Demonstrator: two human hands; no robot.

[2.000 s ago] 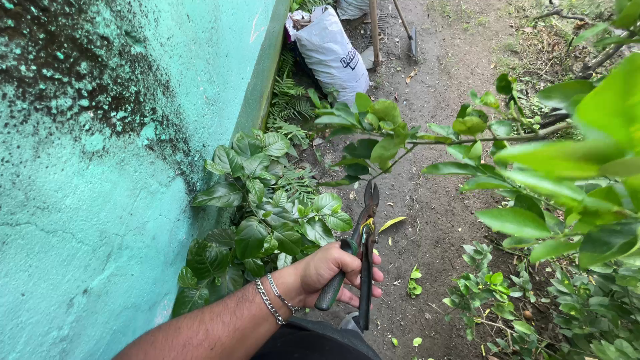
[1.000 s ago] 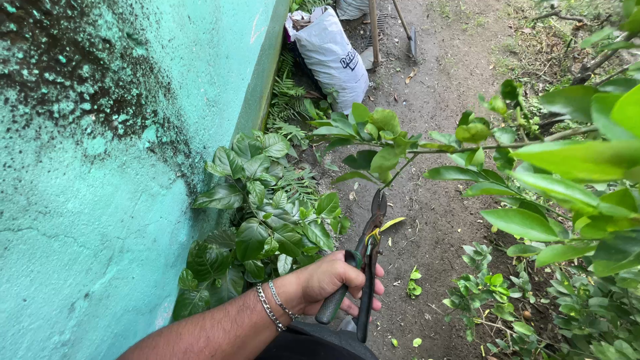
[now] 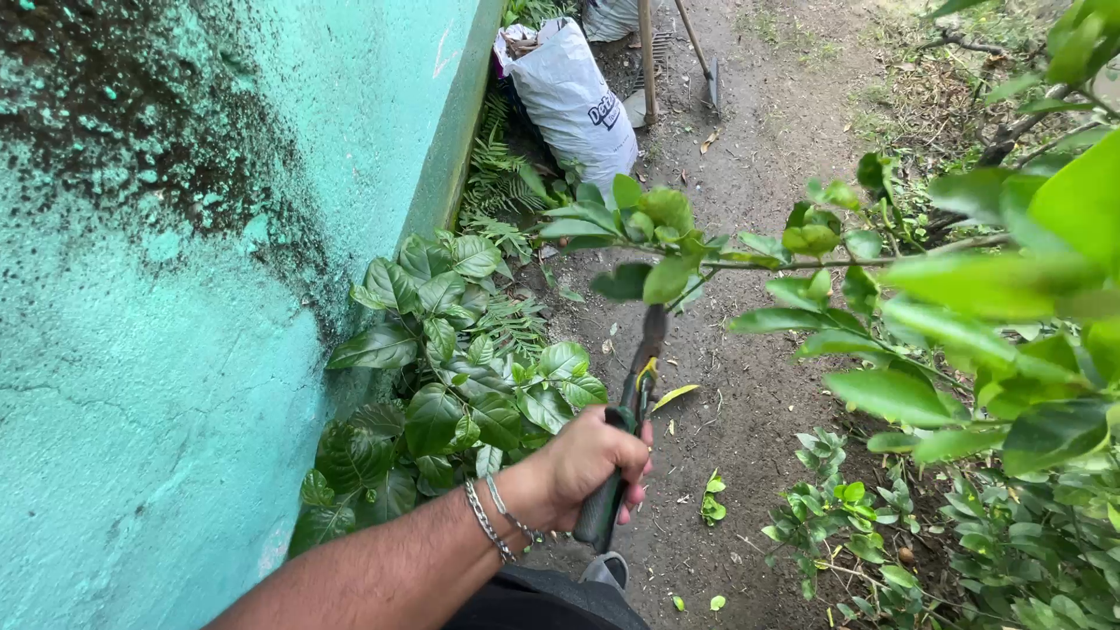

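My left hand [image 3: 602,464], with two metal bracelets at the wrist, is closed around the dark handles of a pruning shears [image 3: 643,376]. The handles lie close together in the fist. Its blurred blades point up the view, and their tip is at a thin twig beneath a leafy green branch [image 3: 787,264]. Whether the twig lies between the blades cannot be told. The branch reaches in from the right, with rounded leaves [image 3: 667,276] near its left end. My right hand is out of view.
A mould-stained turquoise wall [image 3: 175,394] runs along the left, with a broad-leaved shrub [image 3: 464,394] at its foot. A filled white sack [image 3: 577,105], a wooden handle [image 3: 647,61] and a long-handled metal tool [image 3: 713,83] are farther up the dirt path [image 3: 744,542]. Bushes [image 3: 1024,525] line the right.
My left hand has moved slightly up and right with the shears. The handles, spread apart one second ago, are now close together, and the blade tip has come nearer to the branch.
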